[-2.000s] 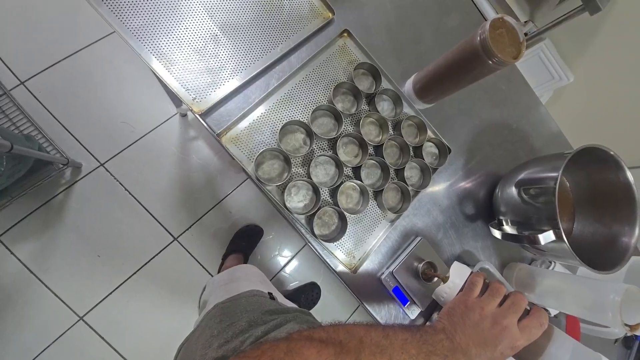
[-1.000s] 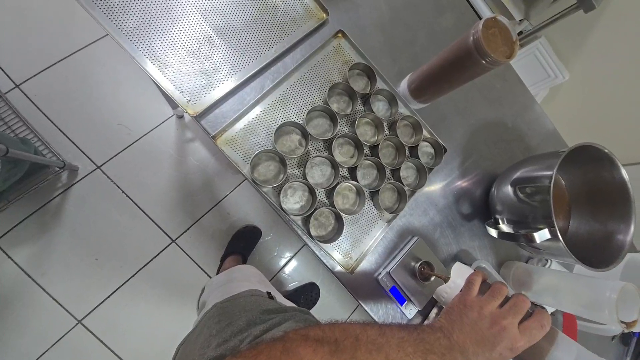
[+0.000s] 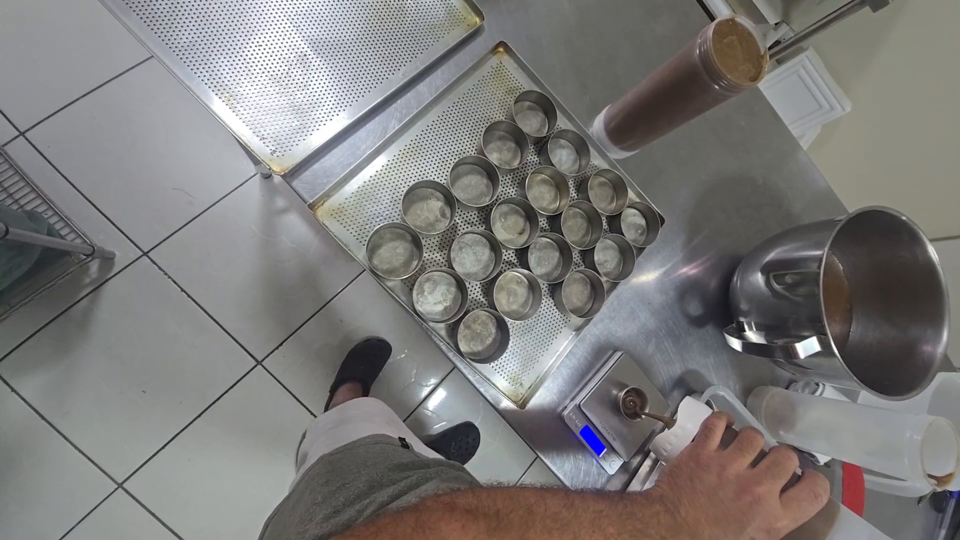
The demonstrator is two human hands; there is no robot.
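Observation:
My right hand [image 3: 735,476] is wrapped around a tilted dispenser bottle with a white tip [image 3: 681,427]; its translucent body shows below my fingers. From the tip a thick brown mixture [image 3: 658,416] runs into a small round metal cup [image 3: 632,403], which has some brown mixture inside. The cup stands on the plate of a compact digital scale [image 3: 619,412] with a lit blue display [image 3: 592,441]. My left hand is out of view.
Several metal rings [image 3: 514,223] stand on a perforated tray [image 3: 525,367], beside another perforated tray [image 3: 300,67]. A tall brown-filled container [image 3: 667,97], a metal mixing bowl [image 3: 787,289] and a translucent container [image 3: 840,427] surround the steel worktop [image 3: 675,180].

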